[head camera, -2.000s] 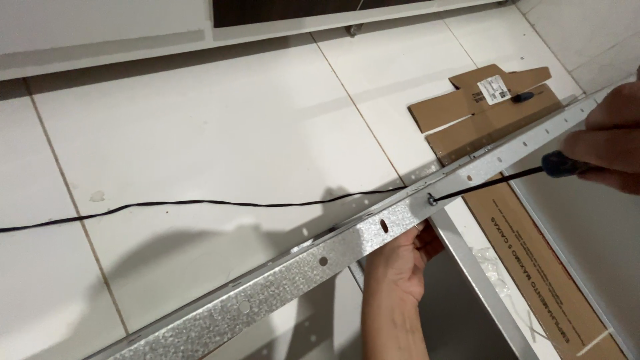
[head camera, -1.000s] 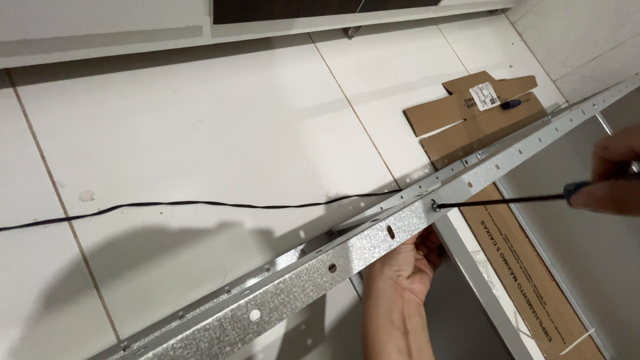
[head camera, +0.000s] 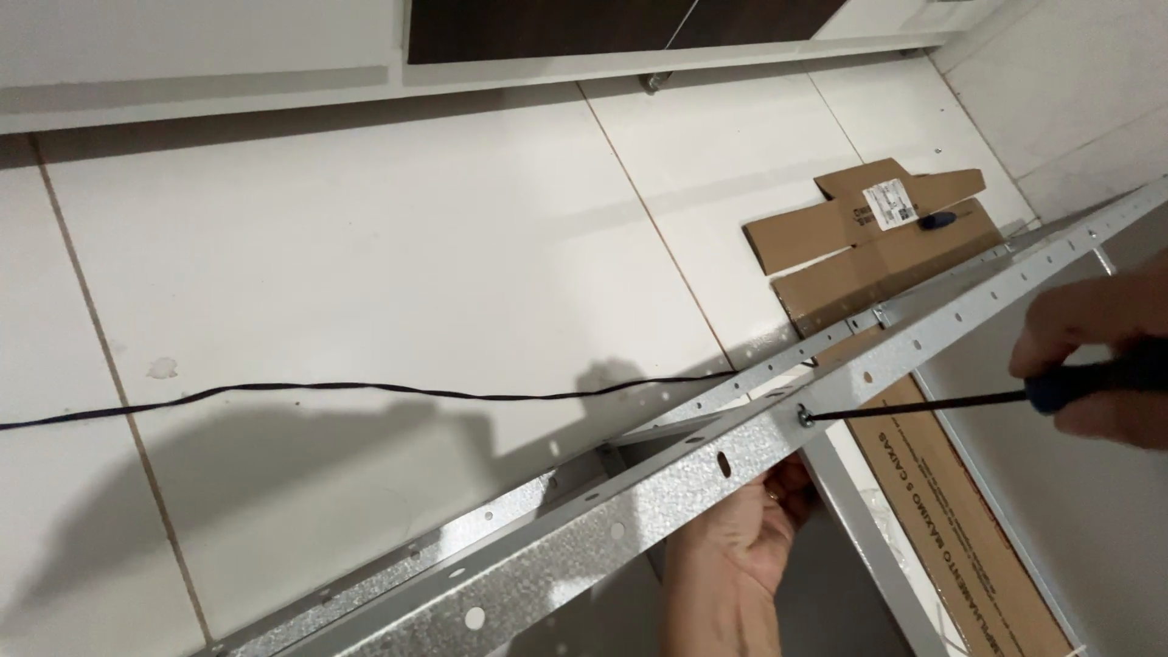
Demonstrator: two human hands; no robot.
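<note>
My right hand, at the right edge, grips a screwdriver by its dark blue handle. The tip of its long dark shaft meets a screw in a perforated galvanized steel angle post, which slants across the view. Under the post, beside the screw, is my left hand, its fingertips hidden behind the metal; whether they hold a nut cannot be seen. A grey metal shelf edge runs down from the joint. A second perforated post lies behind the first.
Flattened cardboard with a label lies on the white tiled floor, a second dark-handled tool on it. More printed cardboard shows between the metal parts. A black cord crosses the tiles. A white cabinet base runs along the back.
The view has shifted slightly. My right hand stays on the screwdriver, with its tip at the same screw, and my left hand remains under the post.
</note>
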